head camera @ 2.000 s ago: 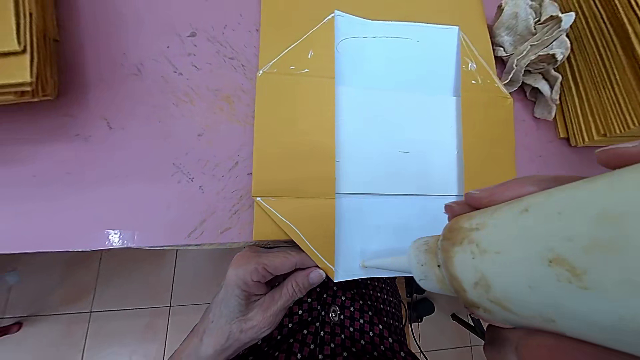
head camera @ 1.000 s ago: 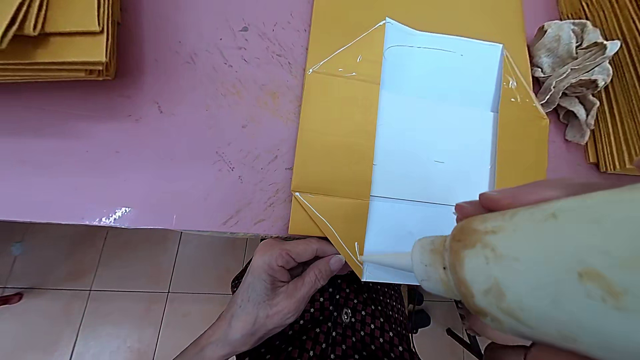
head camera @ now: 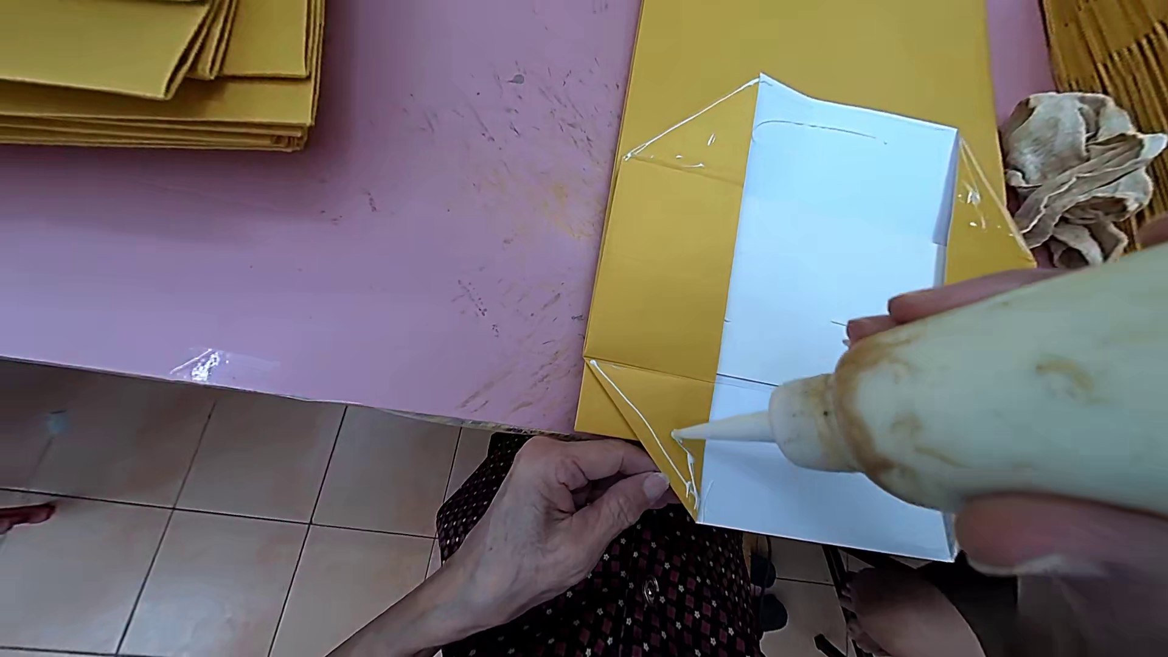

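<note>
My left hand (head camera: pixel 575 516) pinches the lower left folded corner of a yellow paper bag blank (head camera: pixel 664 269) between thumb and fingers. The blank's white inside faces up, and thin white glue lines run along its triangular corner folds. My right hand (head camera: pixel 1031 538) grips a large, stained plastic glue bottle (head camera: pixel 1022 392), with fingers above and below it. The bottle lies nearly level, its narrow nozzle pointing left with the tip at the glued lower left flap. The bottle hides the blank's right side and much of my right hand.
More yellow paper (head camera: pixel 821 32) lies under the blank on the pink tabletop (head camera: pixel 438 228). Folded yellow paper is stacked (head camera: pixel 155 114) at the upper left, with another stack (head camera: pixel 1109 36) at the upper right. A crumpled cloth (head camera: pixel 1077 173) lies beside the blank. The table's near edge borders the tiled floor.
The nozzle tip has moved left from the white panel onto the lower left yellow flap, where additional glue now shows. My left hand still holds the corner. The view has shifted left.
</note>
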